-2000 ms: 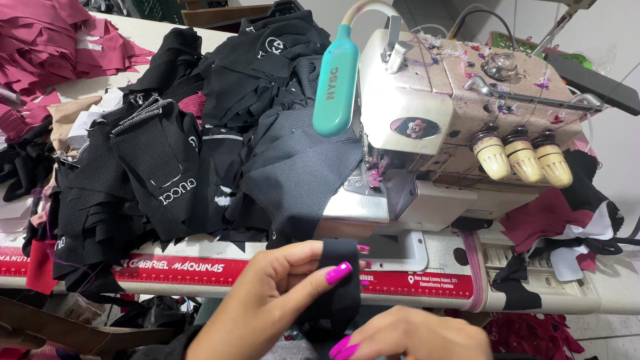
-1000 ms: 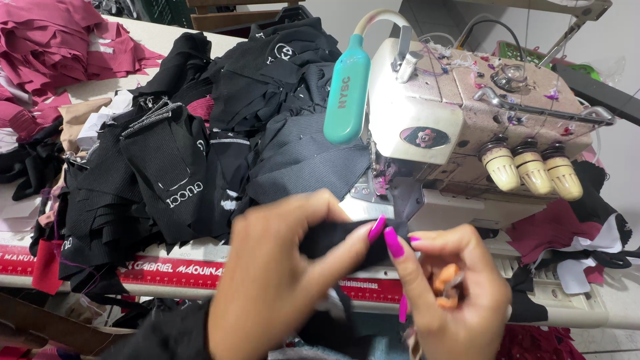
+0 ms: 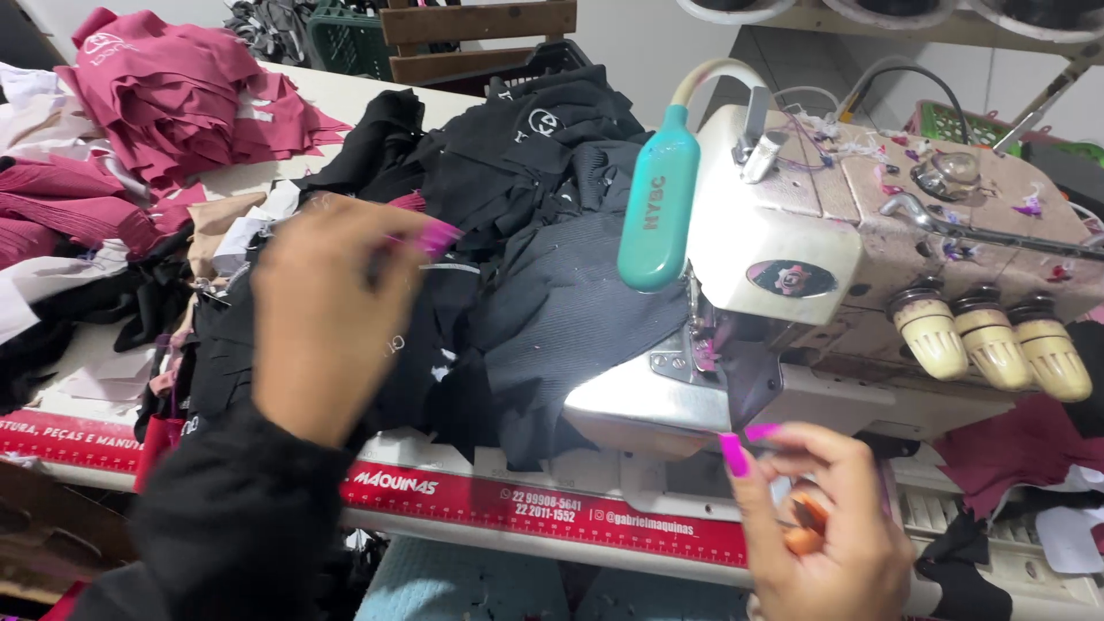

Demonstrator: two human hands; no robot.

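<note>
My left hand [image 3: 328, 315], blurred, is over the pile of black fabric pieces [image 3: 535, 164]; whether its fingers hold anything is unclear. Just in front of the machine's metal bed [image 3: 647, 405], my right hand [image 3: 832, 526] has its thumb and index finger apart, while its other fingers curl round a small orange-handled tool [image 3: 804, 517], mostly hidden. An overlock sewing machine [image 3: 776, 198] stands at the right, with a teal lamp [image 3: 660, 203] beside its head. A dark fabric piece [image 3: 752, 371] lies by the presser foot [image 3: 703, 349]. Ribbed dark fabric [image 3: 569, 319] rests left of the bed.
Pink fabric pieces [image 3: 181, 103] are heaped at the back left, with white and beige scraps nearby. A red printed ruler strip [image 3: 466, 496] runs along the table's front edge. More scraps [image 3: 1018, 457] lie right of the machine. Dark crates and a wooden slatted piece [image 3: 479, 24] are behind.
My left hand has moved left from the machine's front to the black pile. The black strip earlier between both hands is no longer between them. The right hand keeps the orange-handled tool.
</note>
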